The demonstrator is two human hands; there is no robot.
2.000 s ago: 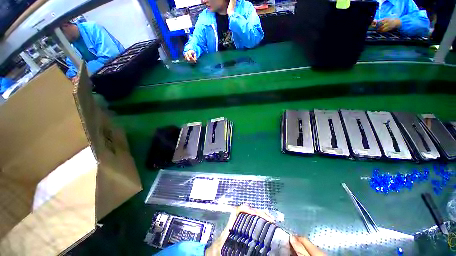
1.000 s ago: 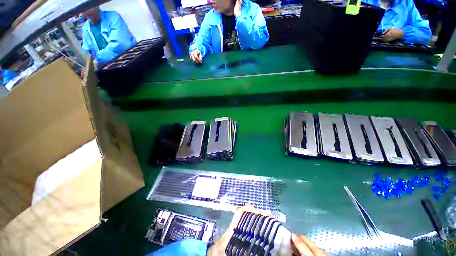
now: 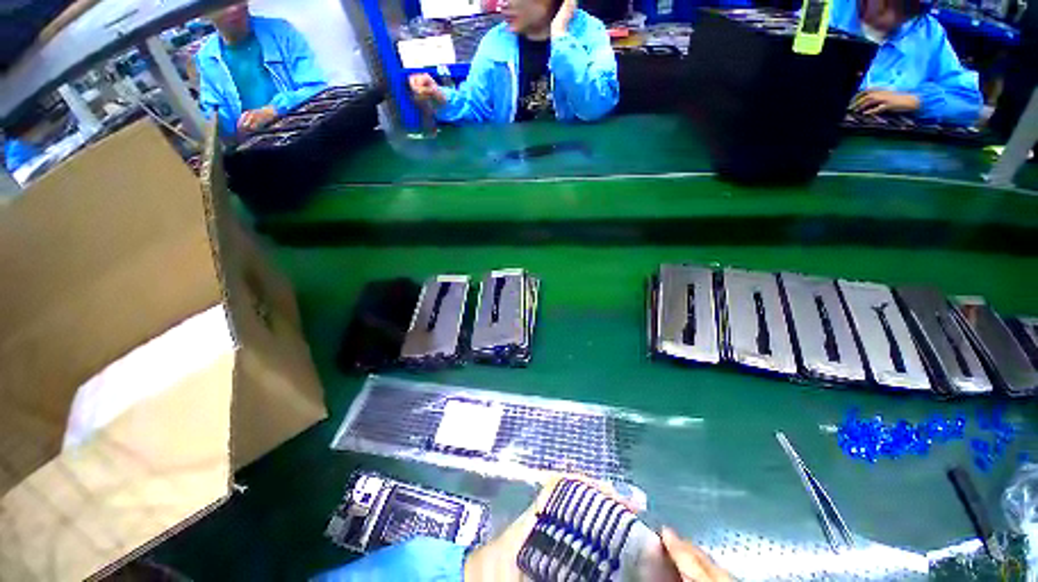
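Note:
A fanned, overlapping row of phone frames (image 3: 578, 534) with dark curved ends and pale edges is held at the bottom centre. My left hand (image 3: 501, 554) grips its left side, with a blue sleeve behind it. My right hand (image 3: 692, 559) is at its right side, partly cut off by the bottom edge, its fingers against the frames. The tweezers (image 3: 813, 491) lie on the green mat right of my hands. The adhesive sheet (image 3: 381, 423) with a white label lies just beyond my left hand. An open phone frame (image 3: 408, 515) lies flat left of my left hand.
A cardboard box (image 3: 269, 375) stands open at left. Stacked phone frames stand left of centre (image 3: 437, 321) and in a row at right (image 3: 760, 324). Blue small parts (image 3: 899, 435), a black-handled tool (image 3: 971, 506) and a dotted clear sheet (image 3: 785, 557) are at right. People in blue sit opposite.
My hands and the fanned frames stay at the bottom centre; the fan's dark ends look slightly more closely bunched. The view has shifted a little. The middle person opposite has raised a hand.

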